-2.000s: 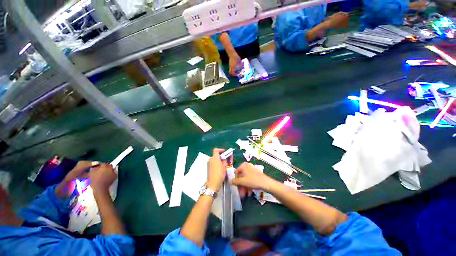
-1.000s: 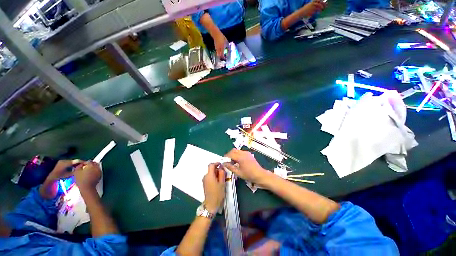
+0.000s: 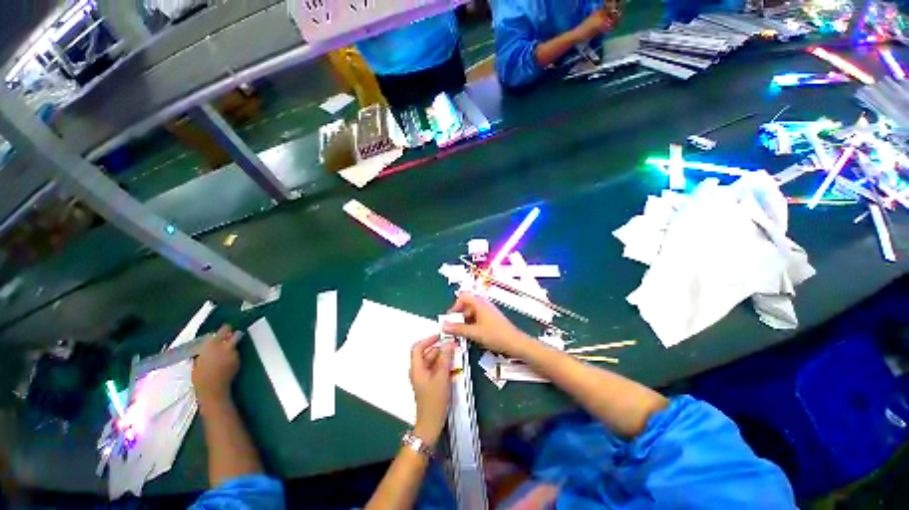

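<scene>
My left hand (image 3: 432,379) and my right hand (image 3: 480,324) meet at the upper end of a long silver-grey flat strip (image 3: 463,428). The strip runs down over the table edge towards me. A small white piece (image 3: 452,326) is at its upper end, between the fingers of both hands. My right hand pinches this piece; my left fingers are on the strip's end just below it. A white sheet (image 3: 379,359) lies to the left of my left hand. Beyond my right hand is a pile of short white strips (image 3: 518,291) with thin tan sticks and a glowing stick (image 3: 515,237).
Two flat white strips (image 3: 278,369) (image 3: 324,355) lie left of the sheet. Crumpled white sheets (image 3: 713,259) lie right, with a heap of glowing and grey bars (image 3: 847,159) beyond. A slanted metal post (image 3: 150,219) stands at left. Another person's hand (image 3: 216,367) works at far left.
My view has shifted, so the scene sits further left. My hands stay at the strip's upper end, and the small white piece now shows there. The person at far left has moved a hand onto their pile.
</scene>
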